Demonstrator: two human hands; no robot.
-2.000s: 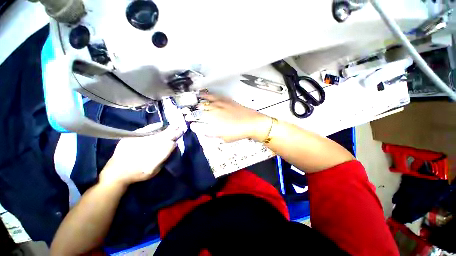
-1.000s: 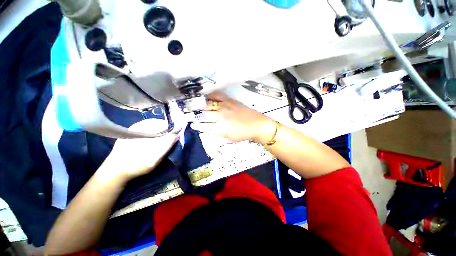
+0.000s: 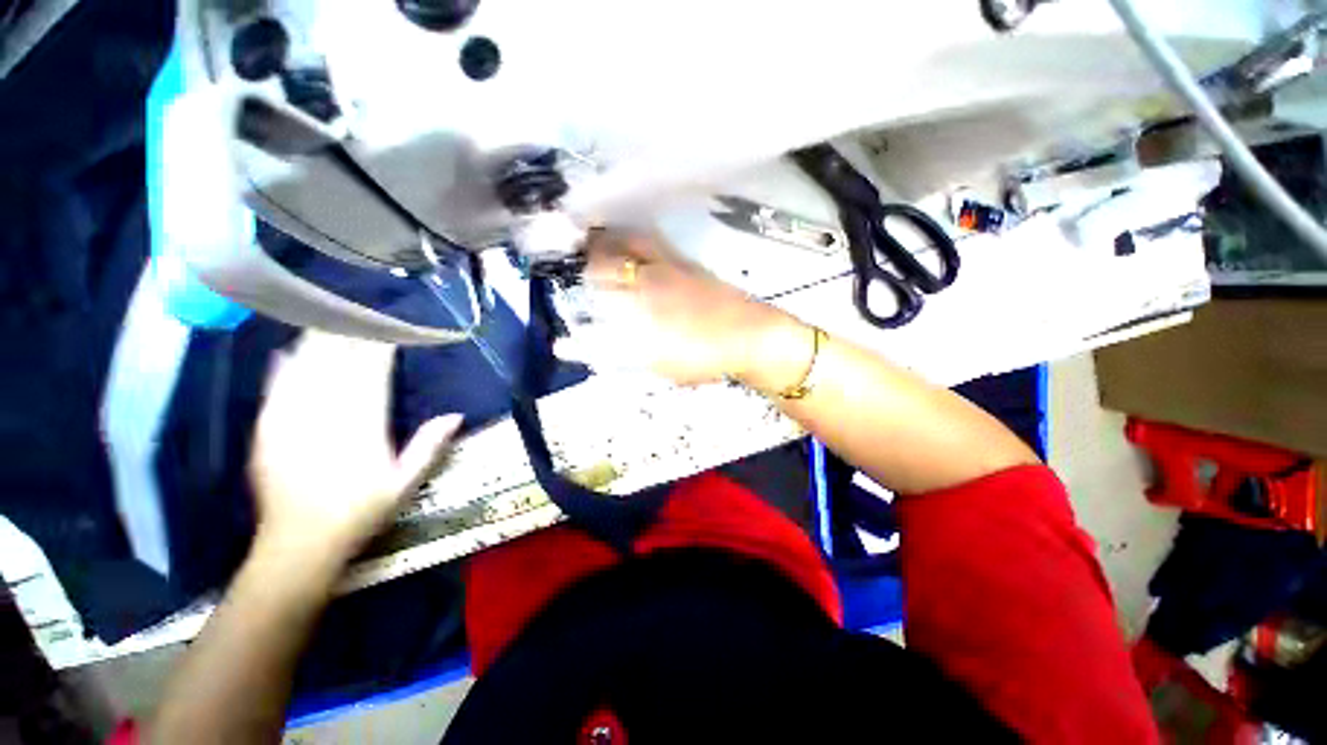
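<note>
Dark navy cloth with a white stripe lies left of the needle, partly under the white sewing machine head. A narrow navy strip hangs from the presser foot over the table edge to the lap. My left hand lies flat on the cloth, blurred, thumb spread, left of the needle. My right hand is beside the presser foot at the strip, fingers blurred; its hold cannot be told. Threads run near the needle.
Black-handled shears and small silver snips lie right of the needle. A white table edge with a printed scale runs in front. A blue-rimmed bin is below; red plastic items are at right.
My left hand has moved left, away from the needle area, and spread on the cloth. The navy cloth has shifted left, and a narrow strip now shows hanging toward the lap. The right hand stays near the foot.
</note>
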